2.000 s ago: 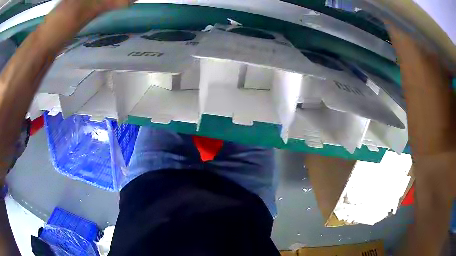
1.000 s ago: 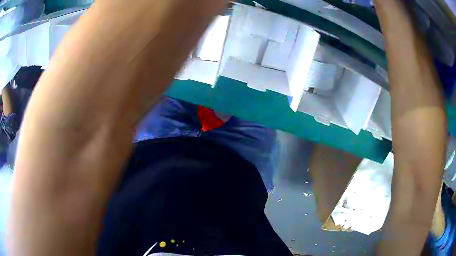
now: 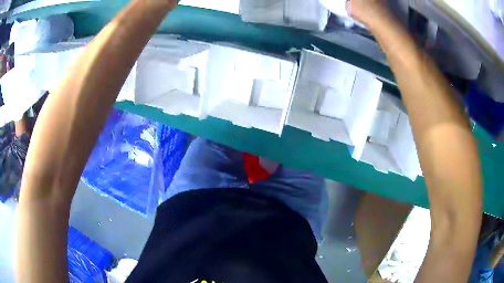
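Several open white cartons [image 3: 248,97] stand side by side on the green bench [image 3: 309,152], their open sides facing me, with white card shapes inside. My left hand [image 3: 157,3] is at the top edge, beyond the row and mostly cut off; what it holds cannot be seen. My right hand [image 3: 362,8] is at the top right, partly cut off, beside a blurred whitish thing [image 3: 338,6]; whether it grips this is unclear.
More white boxes [image 3: 282,12] lie beyond the row. A blue crate [image 3: 124,163] with clear plastic is below left, a smaller blue container [image 3: 91,251] nearer. A floor carton holds white pieces [image 3: 406,243]. Parts of people show at the left [image 3: 12,157] and right edges.
The view has shifted. The printed lids seen two seconds ago no longer show over the cartons. My left forearm has swung back left from across the row, and my right hand has come into view.
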